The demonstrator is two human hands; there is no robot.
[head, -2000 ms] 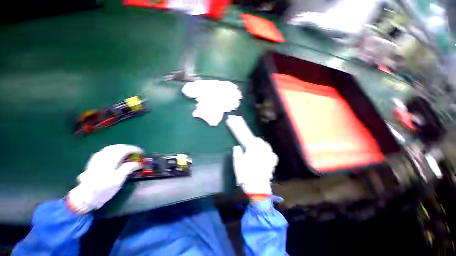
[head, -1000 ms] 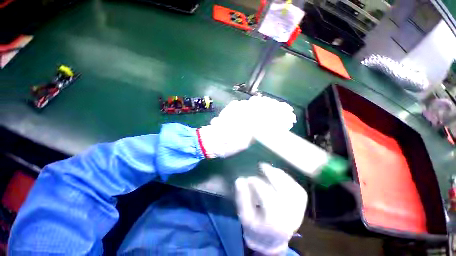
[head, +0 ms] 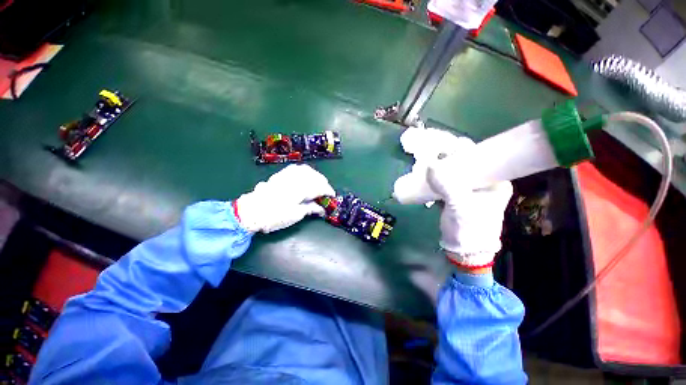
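My left hand, in a white knit glove, holds the red-coil end of a circuit board that lies tilted on the green mat. My right hand, also gloved, grips the white glue syringe with its green cap up to the right. The syringe's thin tip points left, just to the right of the held board; whether it touches is not clear. A second board lies just beyond my left hand. A third board lies at the far left.
A black tote with a red-orange liner stands at the right, partly behind the clear air hose. A metal post rises from the mat, with the white rag at its base. More boards lie in a tote at lower left.
My left hand has moved from the rag area back to the left and taken hold of a board. The syringe is now raised in my right hand, its green cap pointing up and right.
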